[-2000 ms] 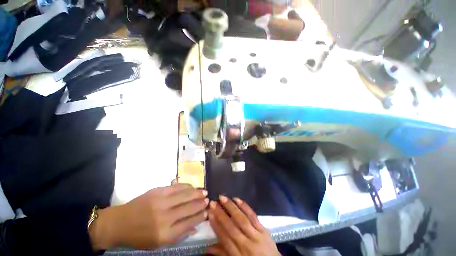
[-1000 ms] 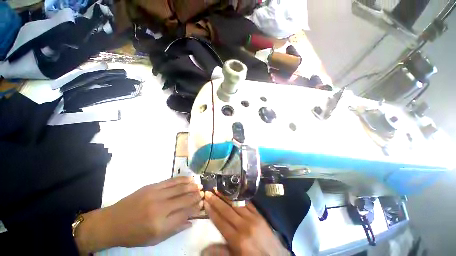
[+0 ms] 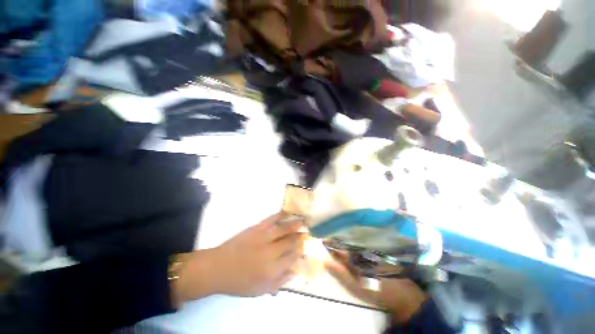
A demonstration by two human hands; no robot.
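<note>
The view is blurred. The white sewing machine [image 3: 365, 176] with its light-blue band stands right of centre. My left hand [image 3: 251, 258] lies at the left of the machine head, fingertips over the pale metal needle plate [image 3: 298, 201]. My right hand [image 3: 381, 287] is below the machine head, partly hidden by it, with its fingers pointing toward the plate. I cannot tell whether either hand holds cloth. The needle and presser foot are not clear. A stack of black panels [image 3: 124, 202] lies left of the machine.
A pile of narrow black strips [image 3: 202, 117] lies above the panels. Black cloth [image 3: 306, 121] is bunched behind the machine head. A brown cloth heap [image 3: 293, 29], a white bundle [image 3: 424, 55] and thread spools [image 3: 417, 112] are at the back. Blue cloth [image 3: 59, 39] is far left.
The camera view has turned, so the machine shows lower and further right. My right hand has moved right, apart from my left, under the machine head. The black panel by the hands no longer shows clearly.
</note>
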